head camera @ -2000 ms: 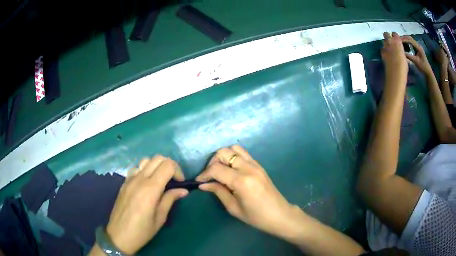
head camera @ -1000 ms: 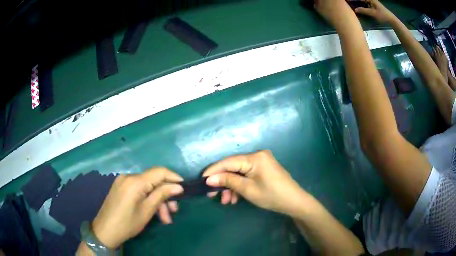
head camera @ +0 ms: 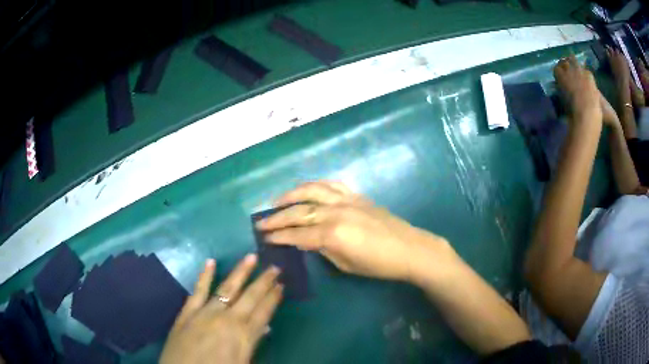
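A dark cut piece (head camera: 288, 268) lies flat on the green table in front of me. My right hand (head camera: 331, 226) lies over its upper part, fingers extended and pressed on it; the palm side is hidden. My left hand (head camera: 229, 310) is spread palm down on the table at the piece's lower left, its fingertips by the piece's left edge, holding nothing that I can see. A pile of dark cut pieces (head camera: 128, 302) overlaps on the table left of my left hand.
A white edge rail (head camera: 235, 119) runs between table and belt. Folded strips (head camera: 232, 61) and a red-and-white strip (head camera: 31, 148) lie on the green belt (head camera: 384, 27). A white block (head camera: 494, 101) lies at right, near a neighbour's arms (head camera: 569, 192) and dark pieces (head camera: 530, 106).
The narrow dark strip held between both hands is gone from them; a flat piece now lies under my right hand. My left hand has opened. Another strip shows on the belt; the neighbour's arms have drawn back.
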